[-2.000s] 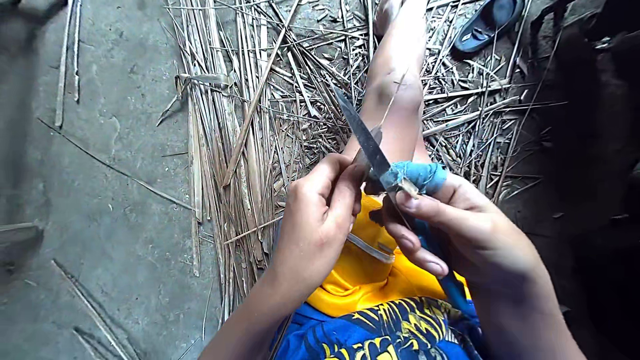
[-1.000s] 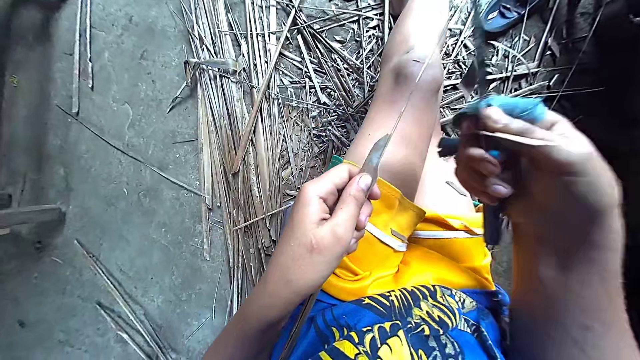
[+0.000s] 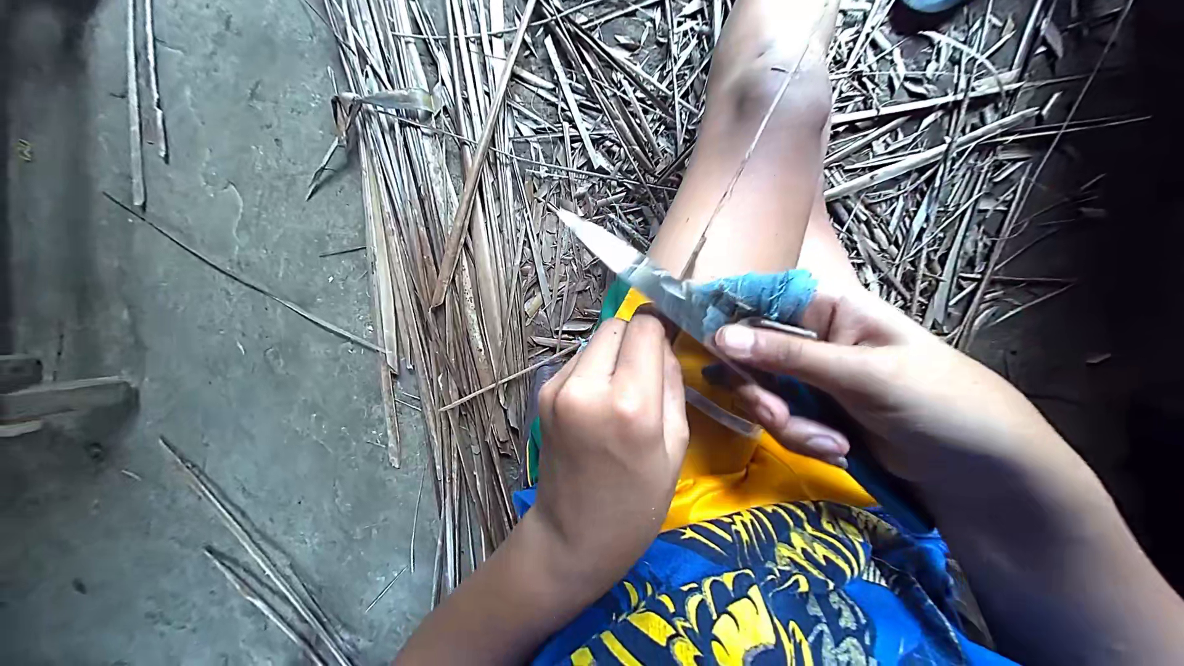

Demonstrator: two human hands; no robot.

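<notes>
My right hand [image 3: 814, 370] is closed around a knife [image 3: 638, 273], whose blade points up and to the left. Blue cloth [image 3: 763, 294] is wrapped around its index finger. Close on the left, my left hand [image 3: 615, 416] has its fingers curled on a thin dry strip [image 3: 754, 153] that runs up over the bare leg; the fingertips are partly hidden behind the blade. Blade and strip cross, but whether they touch is unclear. Both hands are above the yellow shorts [image 3: 731, 462].
A bundle of long dry stalks [image 3: 462, 231] lies on the concrete floor [image 3: 240, 231] left of the outstretched leg [image 3: 749, 166]. Dry scraps [image 3: 925, 176] litter the floor beyond. Pieces of wood [image 3: 69, 402] are at the far left. Part of a sandal [image 3: 930, 4] shows at the top.
One second ago my right hand and the knife were apart, at the right; now they are back beside my left hand, with the blade across the strip.
</notes>
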